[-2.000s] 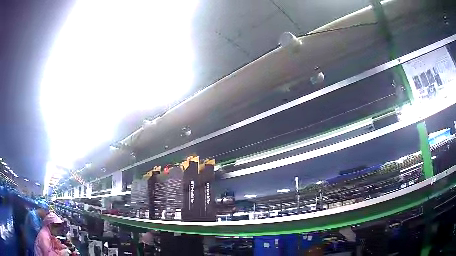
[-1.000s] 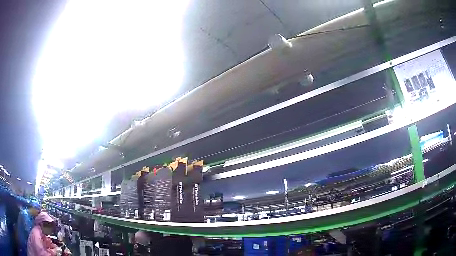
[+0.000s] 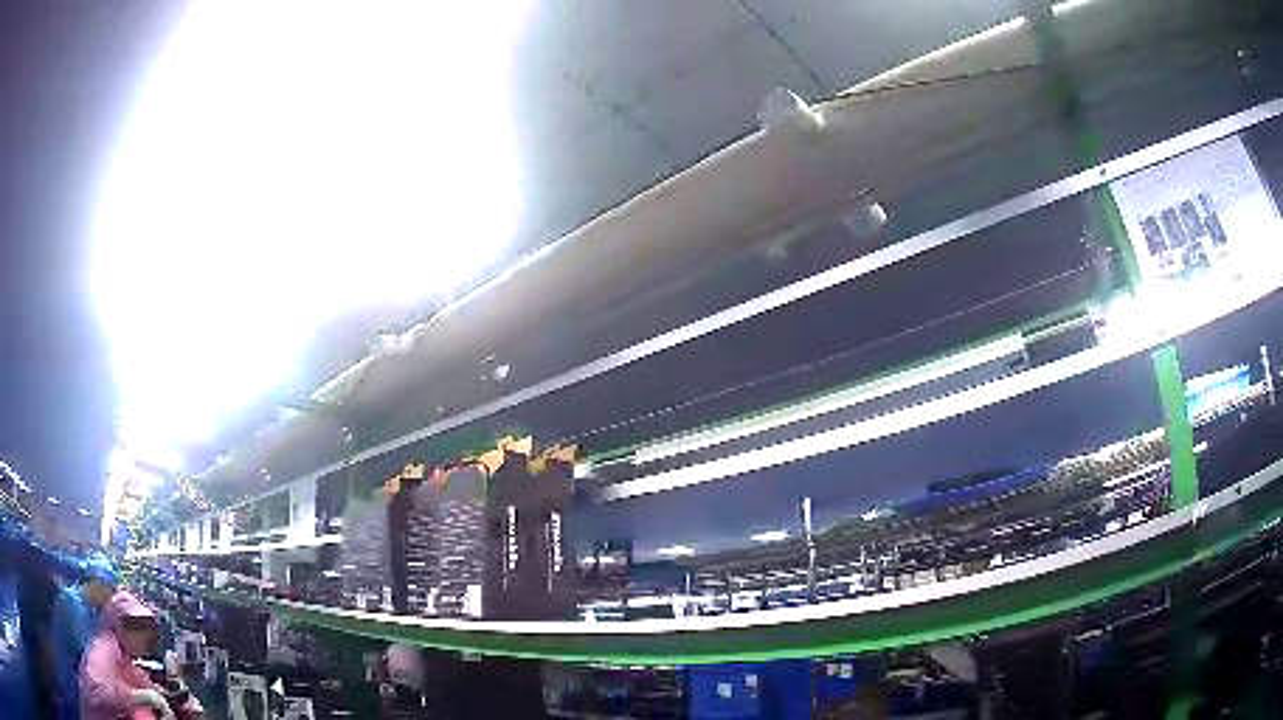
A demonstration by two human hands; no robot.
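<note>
Neither of my hands shows in the head view. Nearest in front is a shelf (image 3: 788, 633) with a pale rail and green edging, curved by the lens. On it stand several black printed cartons (image 3: 528, 556) with pale side lettering and ragged orange-yellow tops, packed side by side. Below the shelf are a blue bin (image 3: 746, 691) and a dark block (image 3: 483, 692). White boxes (image 3: 246, 695) with dark pictures stand at the lower left, partly cut off by the bottom edge.
A person in pink (image 3: 120, 668) is at the lower left, beside people in blue. A green post (image 3: 1175, 429) stands at the right, with an instruction sheet (image 3: 1196, 232) above. A tube light (image 3: 844, 405) runs under the upper rail. Ceiling glare fills the upper left.
Over the two seconds the view has shifted a little, so the cartons and post sit slightly further left. The person in pink has moved their head and arms slightly.
</note>
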